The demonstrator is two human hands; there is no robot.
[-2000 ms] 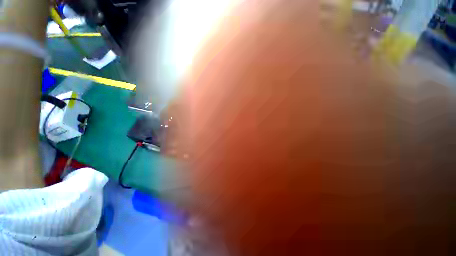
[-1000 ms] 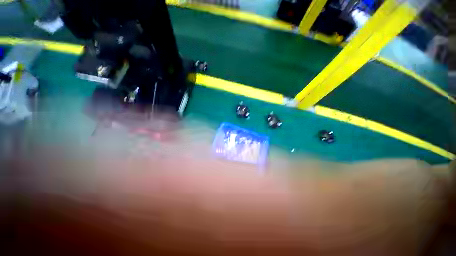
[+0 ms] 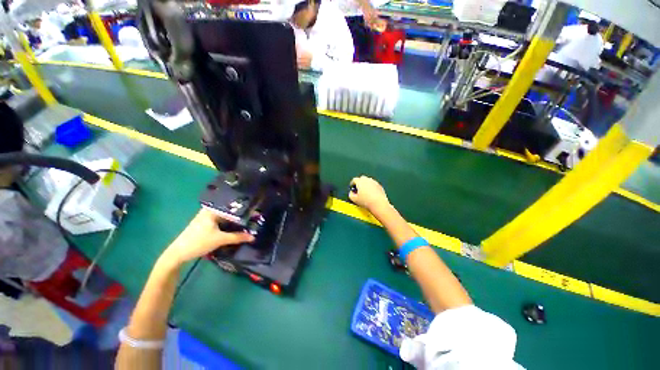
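Observation:
The black benchtop press (image 3: 250,94) stands left of centre, with a dark and metallic fixture (image 3: 253,220) on its base under the column. My left hand (image 3: 206,235) is at the fixture's near left side, thumb and fingers on either side of its edge; whether it grips a part is unclear. My right hand (image 3: 370,194) is over the yellow tape right of the press, fingers closed on a small black unit (image 3: 353,188), mostly hidden. A blue tray (image 3: 369,325) of tiny pale bits lies partly under my right sleeve. Another black unit (image 3: 534,313) lies at right.
A black unit (image 3: 396,261) lies beside my right wrist. Yellow posts (image 3: 564,195) rise beyond the bench edge. A white control box (image 3: 90,202) with cables and a blue bin (image 3: 72,131) stand left. A person (image 3: 333,32) sits across the line behind a white rack (image 3: 360,88).
The large blur covering much of both earlier views is gone, and both arms now show clearly. The view has shifted, with the press now nearer the centre and the tray lower.

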